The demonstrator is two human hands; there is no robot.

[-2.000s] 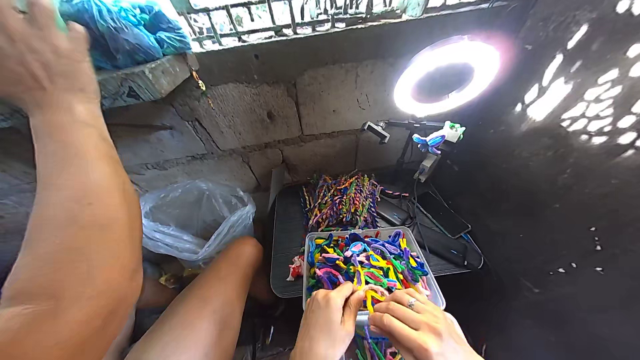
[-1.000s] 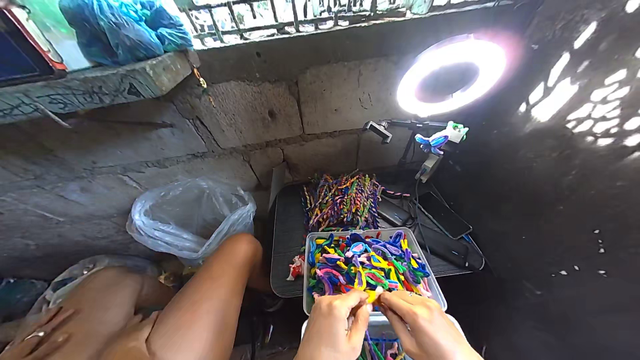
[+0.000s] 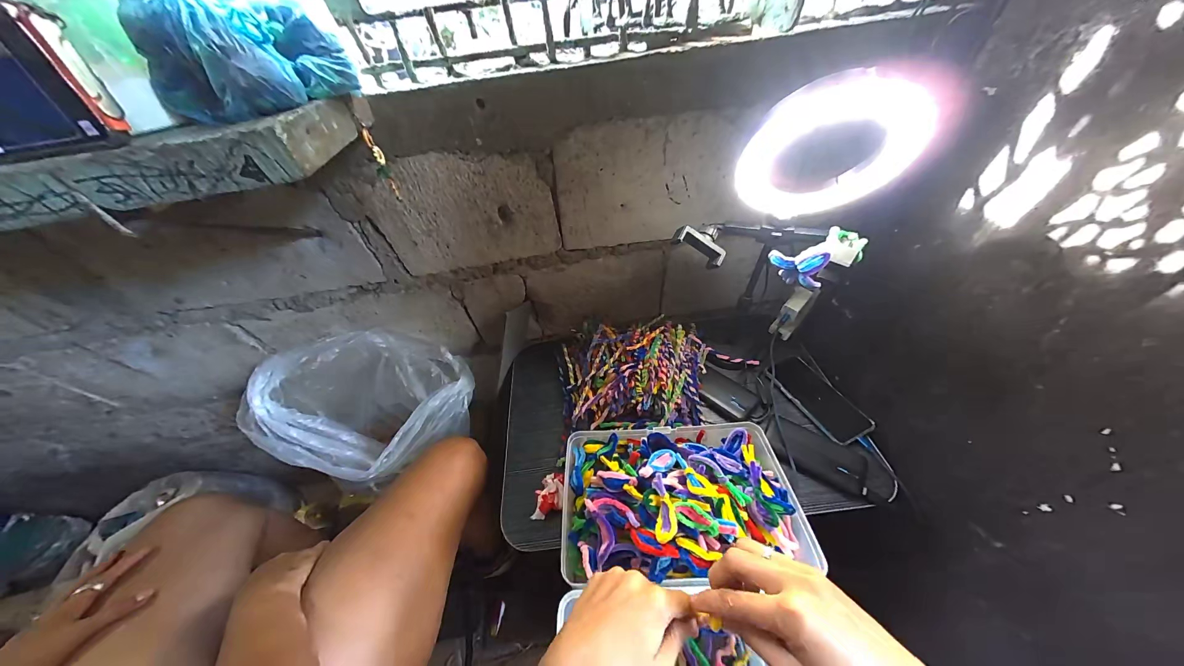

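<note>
A clear plastic box (image 3: 816,546) full of bent and looped pipe-cleaner pieces (image 3: 684,504) in many colours stands at the lower middle. At its near edge, my left hand (image 3: 622,615) and my right hand (image 3: 777,601) meet, fingertips together. Between them a small bit of yellow pipe cleaner (image 3: 708,620) shows, pinched by the fingers; its shape is mostly hidden. Below the hands is a second plastic box (image 3: 566,606) with more coloured pieces, partly covered by my hands. Behind the full box lies a bundle of twisted multicoloured pipe cleaners (image 3: 638,375).
A black table (image 3: 532,444) carries a phone (image 3: 823,398) and cables. A lit ring light (image 3: 837,139) stands behind. An open clear plastic bag (image 3: 356,407) is at left, beside another person's legs (image 3: 379,555) and hand (image 3: 88,601). A concrete ledge (image 3: 305,139) holds a blue bag (image 3: 231,55).
The other person's raised arm at the left has come down, and a hand now rests on their thigh. My hands stay together at the box's near edge, having shifted slightly.
</note>
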